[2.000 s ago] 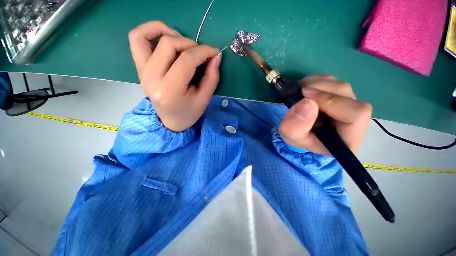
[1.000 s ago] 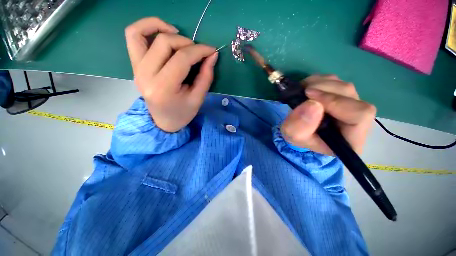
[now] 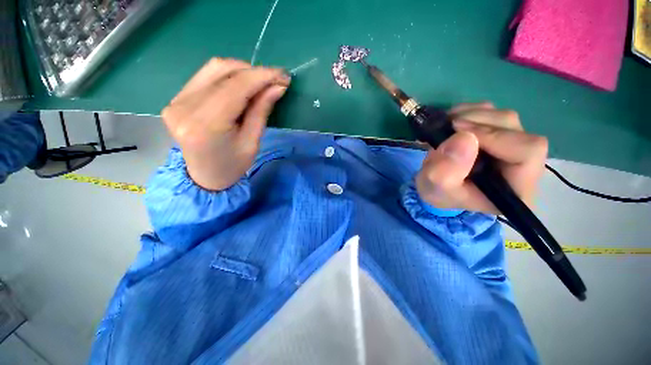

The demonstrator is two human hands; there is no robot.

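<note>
My left hand pinches the thin silvery solder wire between thumb and fingertips. A short end of the wire points right, towards the small circuit board assemblies, with a gap between. My right hand holds the soldering iron by its black handle, like a pen. Its brownish tip points up-left, close to the right side of the assemblies; whether it touches them I cannot tell. The small speckled silvery and purplish assemblies lie on the green mat between my hands.
A clear blister tray lies at the upper left. A pink foam pad is at the upper right, with a yellow sponge in a dark frame beyond it. The iron's black cord hangs at the right, past the mat's front edge.
My left hand has moved left and slightly down, drawing the wire end away from the assemblies. The iron has shifted slightly right. The tray shows more fully in the view.
</note>
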